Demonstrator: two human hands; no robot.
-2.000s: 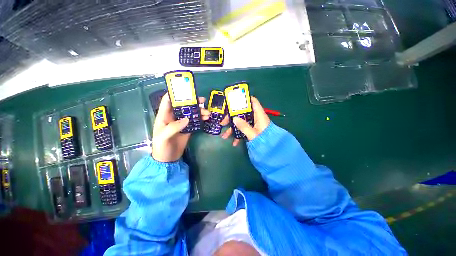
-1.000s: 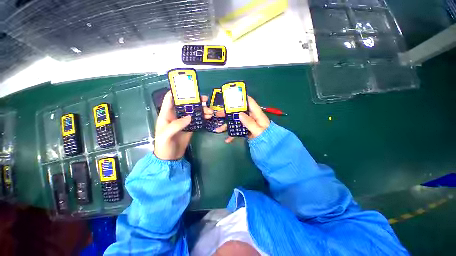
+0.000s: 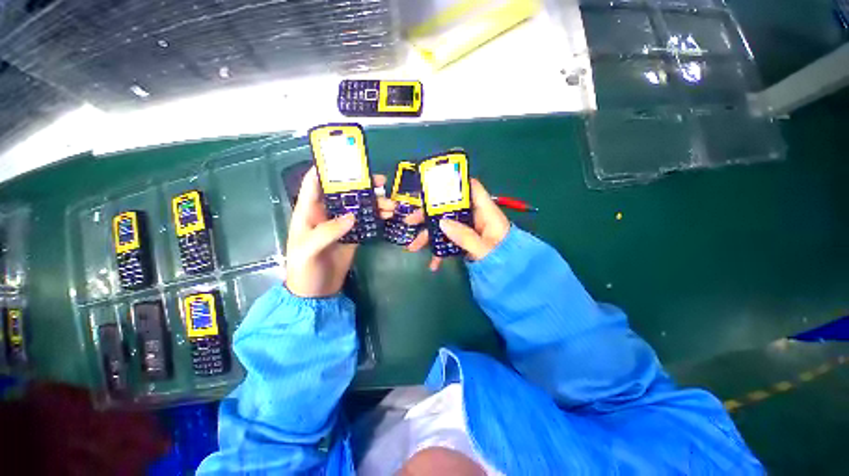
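Observation:
My left hand (image 3: 318, 244) holds a black and yellow feature phone (image 3: 342, 177) upright with its screen lit white, the thumb on the keypad. My right hand (image 3: 477, 226) holds a second feature phone (image 3: 445, 186), also lit white, its thumb on the upper keys. A third phone (image 3: 407, 186) with a dark screen lies on the green mat between them, partly hidden by my fingers. Another unlit phone (image 3: 380, 97) lies sideways on the white strip behind.
A clear blister tray (image 3: 247, 274) at left holds several phones, some face-down. A red pen (image 3: 512, 203) lies right of my right hand. An empty clear tray (image 3: 684, 153) is at back right. Stacked trays (image 3: 233, 56) and a pale-yellow piece (image 3: 475, 33) are behind.
Both hands still hold their phones. The right phone has turned slightly and my right thumb has shifted a little on its keys. The view has moved slightly.

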